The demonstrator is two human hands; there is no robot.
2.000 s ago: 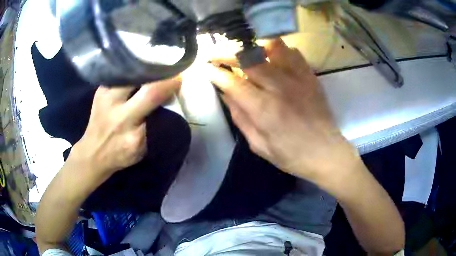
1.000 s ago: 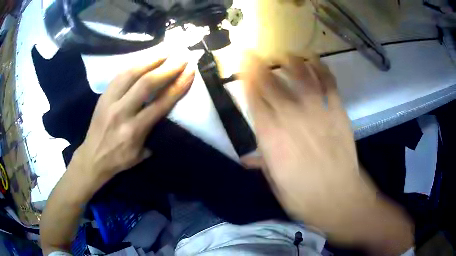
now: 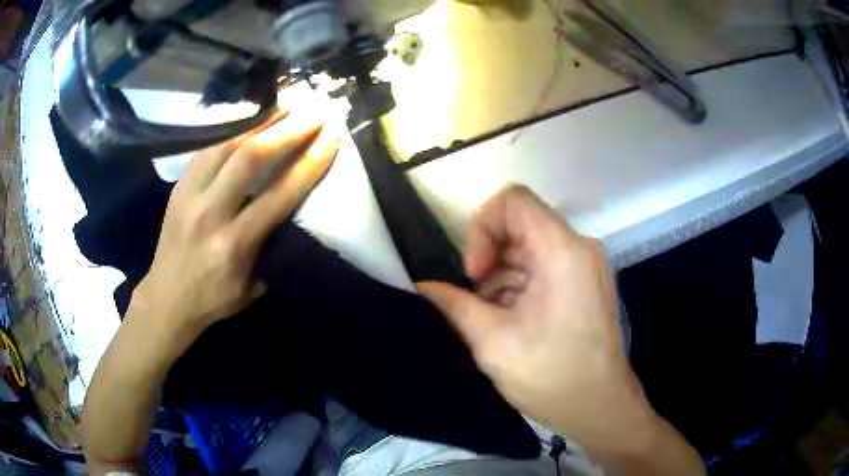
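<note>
A black fabric panel point(image 3: 372, 344) lies below the machine and over my lap, with a part showing left of my left hand. A black strip point(image 3: 400, 200) runs from the presser foot area down to my right hand. My left hand point(image 3: 219, 223) rests on the black panel, holding it, with its fingertips beside the glaring needle area. My right hand point(image 3: 549, 288) pinches the lower end of the strip between thumb and curled fingers. Glare hides the needle and left fingertips' contact. Whether the white area left of the strip is fabric or tabletop I cannot tell.
The dark sewing machine head point(image 3: 102, 112) is at upper left. Grey metal snips or tweezers point(image 3: 642, 70) lie on the yellowish bed plate point(image 3: 493, 74). A blue basket point(image 3: 219, 437) is below left. Yellow loop handles point(image 3: 11, 358) show at far left.
The rounded white piece hanging toward my lap is out of sight; black fabric lies there. My right hand moved from the needle down to the strip's lower end. My left hand stays near the needle.
</note>
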